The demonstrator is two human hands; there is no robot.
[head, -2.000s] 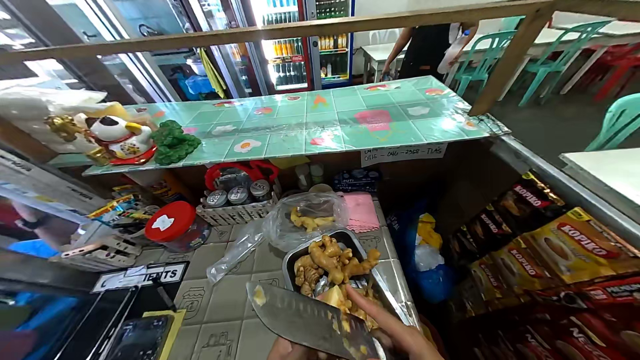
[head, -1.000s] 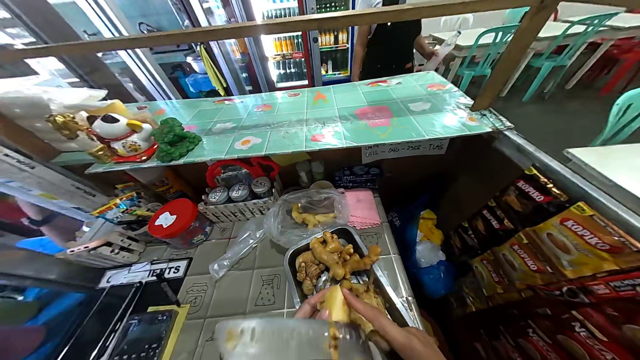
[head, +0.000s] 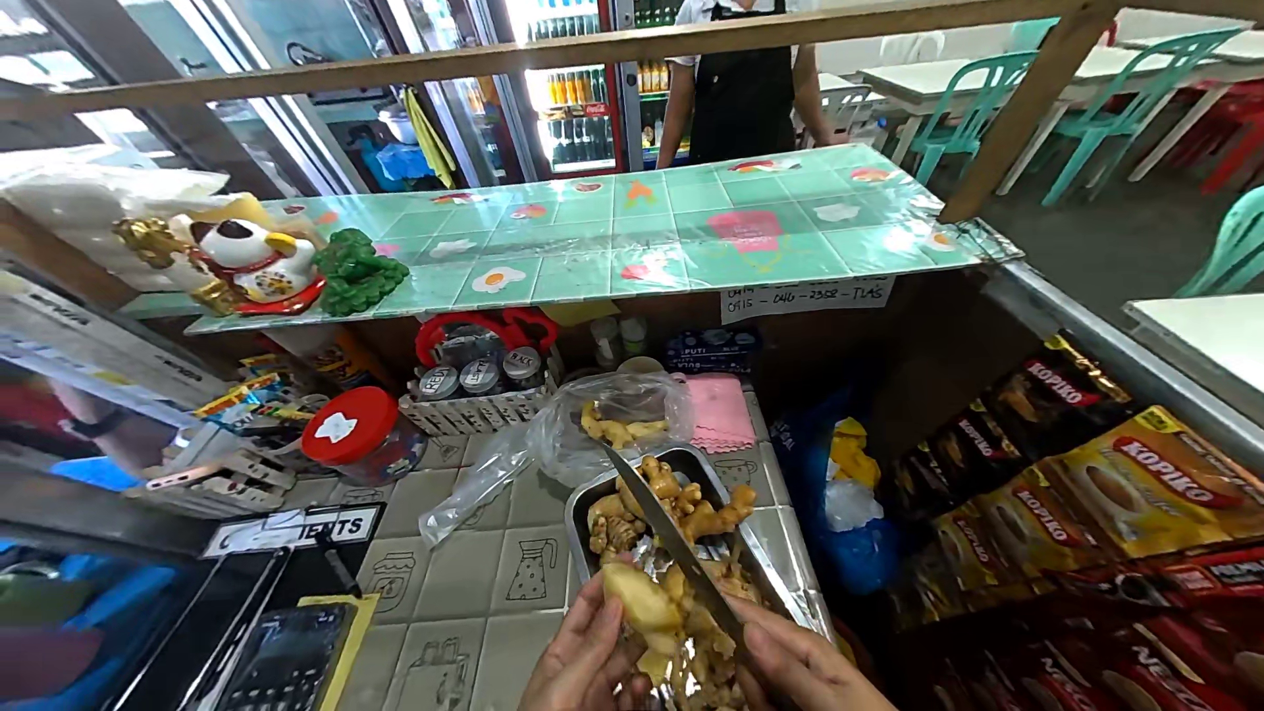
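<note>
My left hand (head: 585,652) holds a peeled piece of ginger root (head: 642,600) over a rectangular metal tray (head: 577,518). In my right hand (head: 795,657) is a knife (head: 676,543), its broad blade slanting up and left, edge close beside the ginger piece. Unpeeled ginger roots (head: 706,509) lie in the tray's far part, with peelings and paler pieces nearer me. Just behind the tray, a clear plastic bag (head: 563,425) holds more ginger. The knife handle is mostly hidden by my right fingers.
A red-lidded jar (head: 348,427), a white basket (head: 479,410) of lidded containers and a pink cloth (head: 719,413) stand around the tiled counter. A calculator (head: 286,657) lies at left. Coffee packets (head: 1136,474) hang at right. Beyond the green shelf (head: 592,237) stands a person (head: 746,84).
The knife's blade has swung from lying low across the near edge to pointing up and away over the tray. The person beyond the shelf has moved left since the first frame.
</note>
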